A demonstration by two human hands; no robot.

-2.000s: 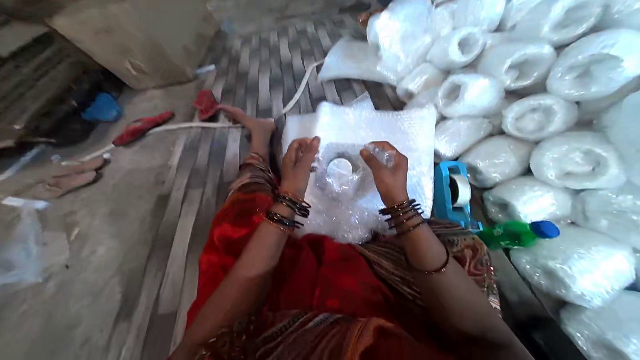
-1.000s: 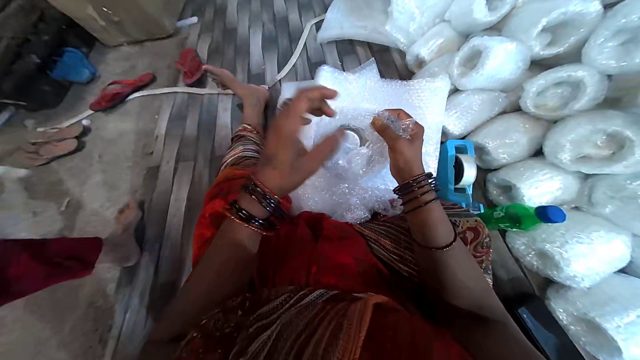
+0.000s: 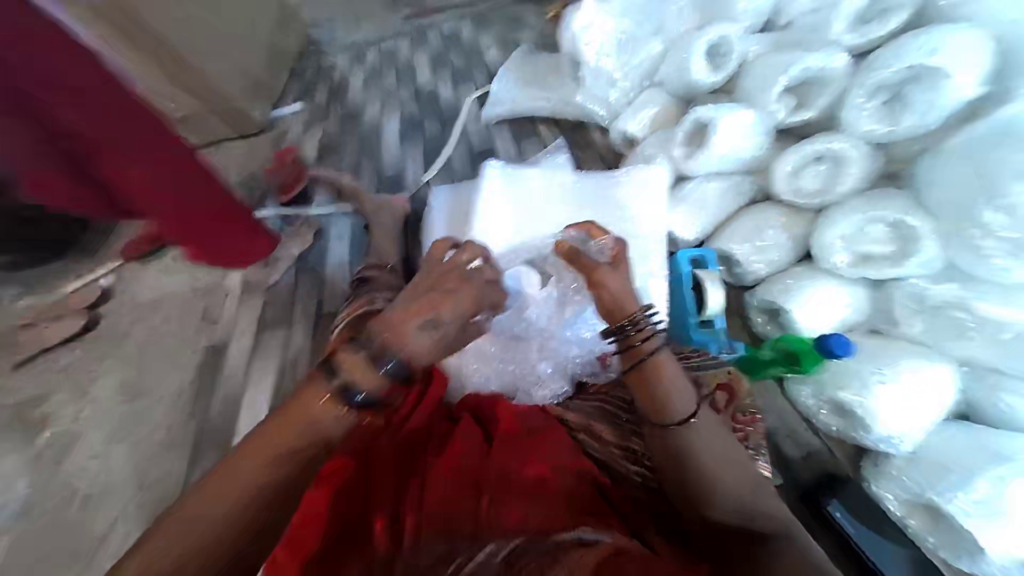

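Observation:
Clear bubble wrap lies bunched in my lap, with a small round white thing showing at its middle. My left hand, blurred, has curled fingers at the wrap's left side; whether it grips any of it is hard to see. Bunched film is pinched in my right hand, on the right of the round thing. Beneath and beyond both hands lie flat white packing sheets. A blue tape dispenser holding a roll of tape stands just right of the sheets.
Many bubble-wrapped bundles are piled along the right. A green bottle with a blue cap lies beside the dispenser, and a dark phone-like object is at lower right. Red cloth hangs at upper left, near a large box.
My left hand, spread above the wrap a second ago, is now curled at its left side. Red cloth now shows at upper left; earlier a person's foot and red cloth were at lower left.

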